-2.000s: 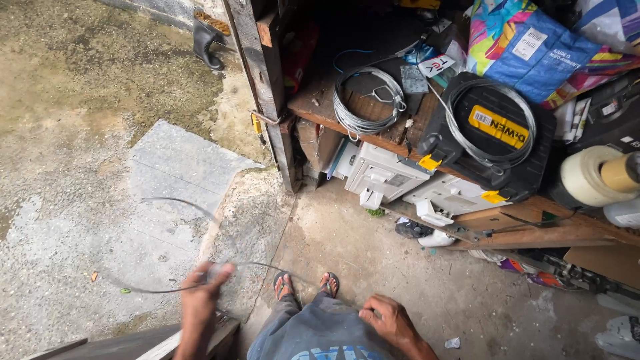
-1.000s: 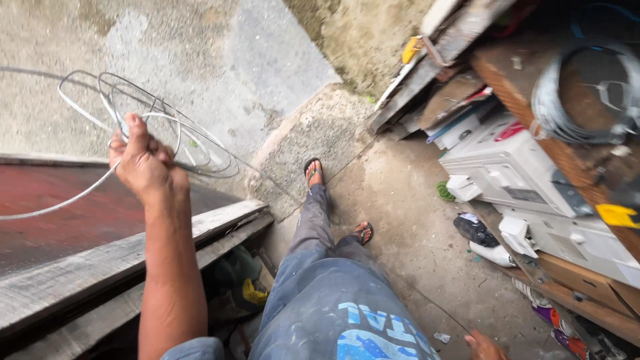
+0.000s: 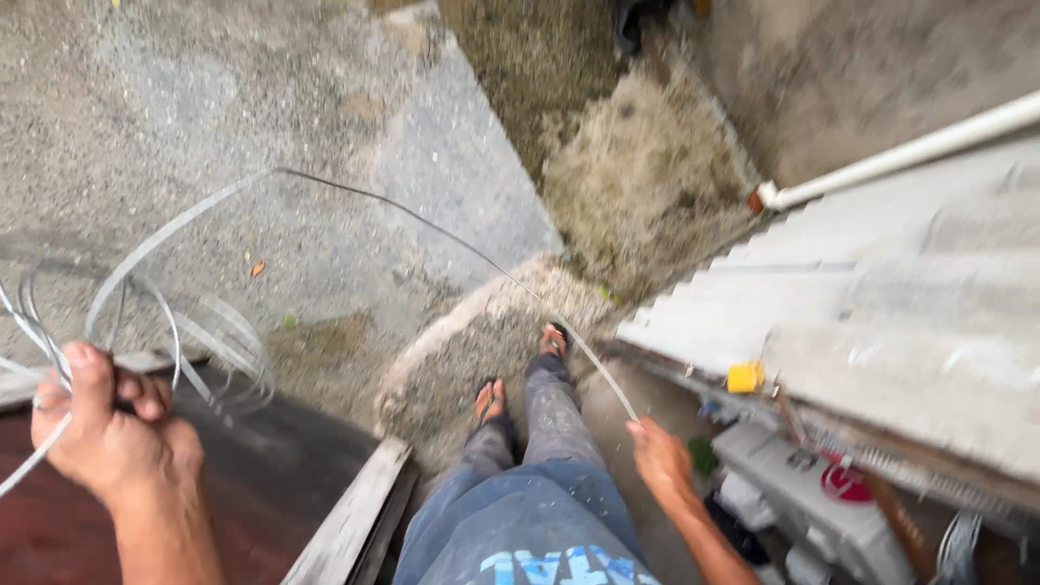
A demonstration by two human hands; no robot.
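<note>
My left hand (image 3: 122,422), at the lower left, is closed around several loose loops of grey wire (image 3: 175,223). Out of those loops one strand arcs up and then down across the view to my right hand (image 3: 662,459), which grips it between thumb and fingers at the lower right. The loops beside my left hand are blurred. My sandalled feet stand between the two hands, on rough concrete.
A corrugated roof sheet (image 3: 886,284) with a white pipe (image 3: 910,154) above it fills the right side. Below its edge sit white appliance-like casings (image 3: 821,487). Wooden boards (image 3: 357,512) and a dark red surface (image 3: 57,504) lie at the lower left.
The view has swung strongly. My right hand, low at the edge one second ago, has come further into view with a wire strand in it. My left hand still holds the loops.
</note>
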